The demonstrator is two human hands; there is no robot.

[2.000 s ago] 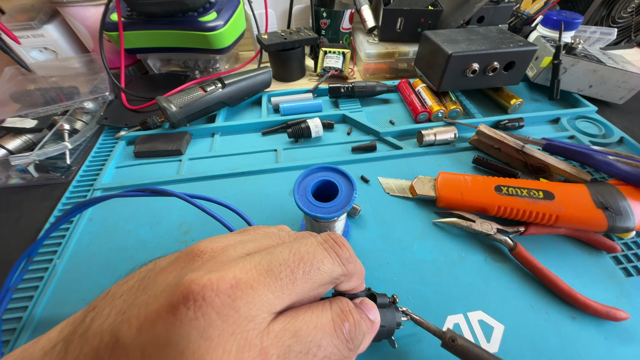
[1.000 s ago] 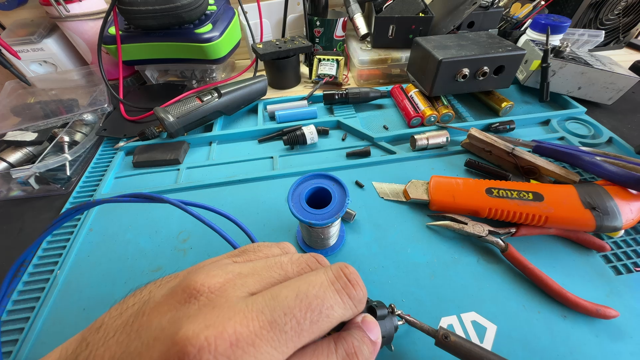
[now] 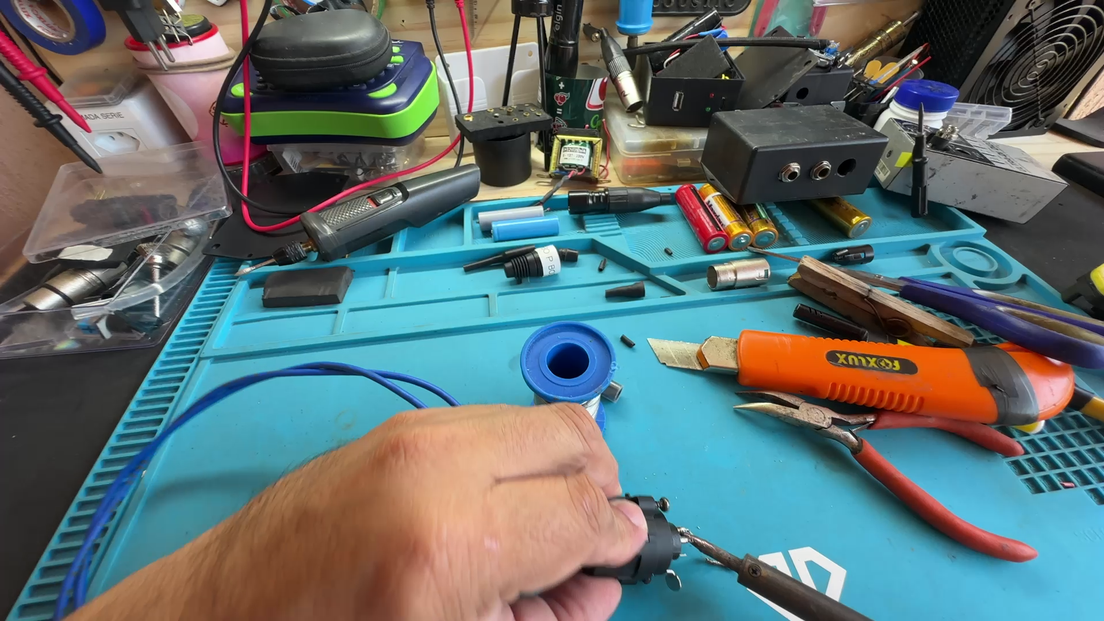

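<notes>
My left hand [image 3: 483, 509] is shut on a round black connector body [image 3: 651, 543] with metal terminals, low in the middle of the head view. A soldering iron [image 3: 759, 578] comes in from the bottom right, its tip touching or very near one terminal. My right hand is out of the frame. Just beyond my left hand stands a blue spool of solder wire [image 3: 567, 362], its lower part partly hidden. A blue cable [image 3: 164, 431] loops over the mat at the left and runs behind my left hand.
On the blue silicone mat [image 3: 259, 500] at right lie an orange utility knife [image 3: 880, 371] with its blade out and red-handled pliers [image 3: 862, 440]. Batteries [image 3: 716, 220], a metal connector shell [image 3: 738, 274] and a wooden clothespin [image 3: 871, 302] lie behind. A black metal box [image 3: 789, 155] stands farther back.
My left hand has kept its hold on the black connector throughout. The soldering iron's tip remains at the terminals. Only small shifts of the hand and the view are seen.
</notes>
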